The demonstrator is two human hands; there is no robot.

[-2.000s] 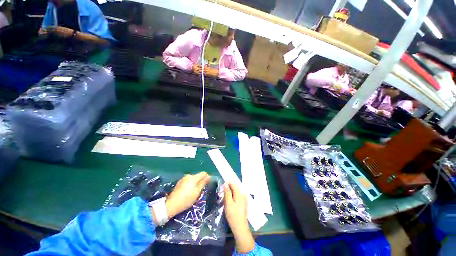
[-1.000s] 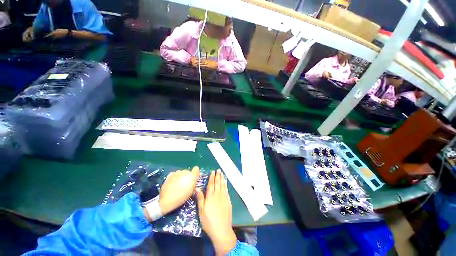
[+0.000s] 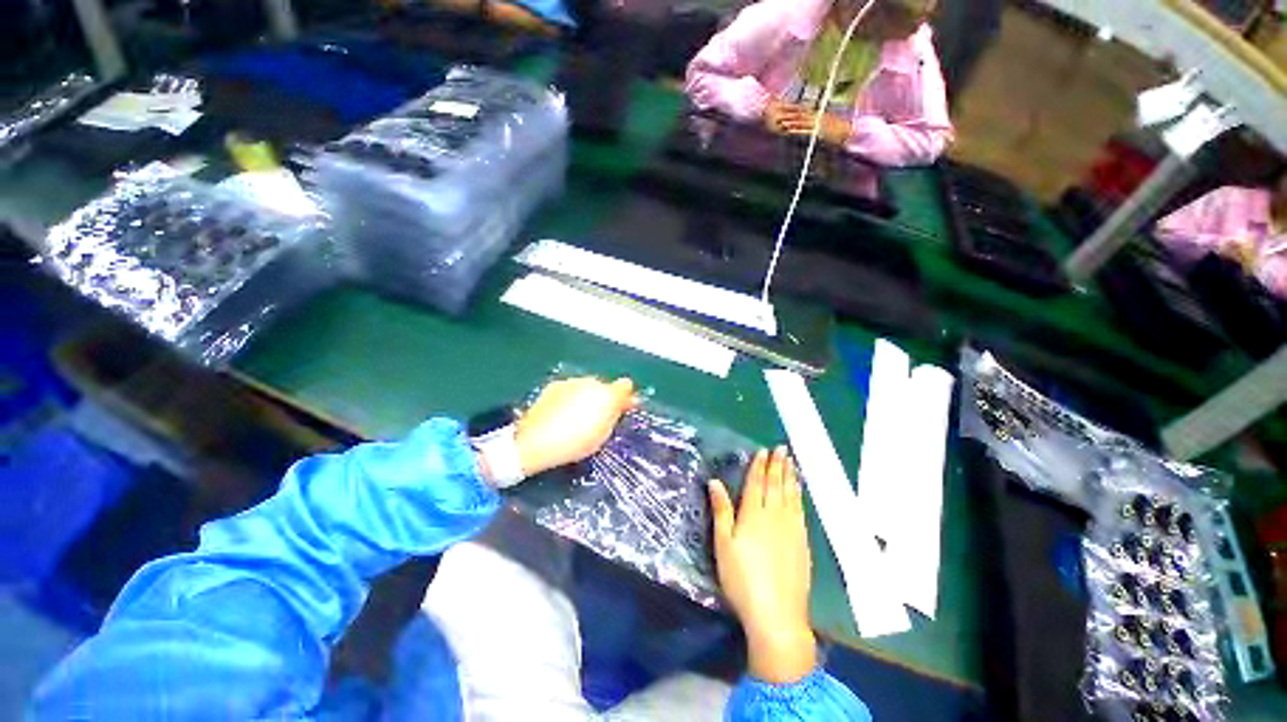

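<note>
A clear plastic pack (image 3: 631, 487), shiny and crinkled, lies at the front edge of the green bench. My left hand (image 3: 572, 420) is on its far left part, fingers bent down at the plastic; whether it pinches the film cannot be told. My right hand (image 3: 764, 543) lies flat with fingers extended on the pack's right edge, where some dark parts show beside the fingers. Glare hides most of the pack's contents.
White strips (image 3: 840, 501) lie right of the pack; two more (image 3: 621, 325) lie beyond. Stacked trays (image 3: 438, 184) and a silvery pack (image 3: 184, 254) stand left. Filled packs (image 3: 1150, 592) lie right. A white cable (image 3: 809, 162) hangs ahead. A person in pink (image 3: 903, 85) sits across.
The view has swung left, bringing the silvery pack at left into sight. My right hand went from fingers bent near a white strip to flat on the pack. The hands are now farther apart.
</note>
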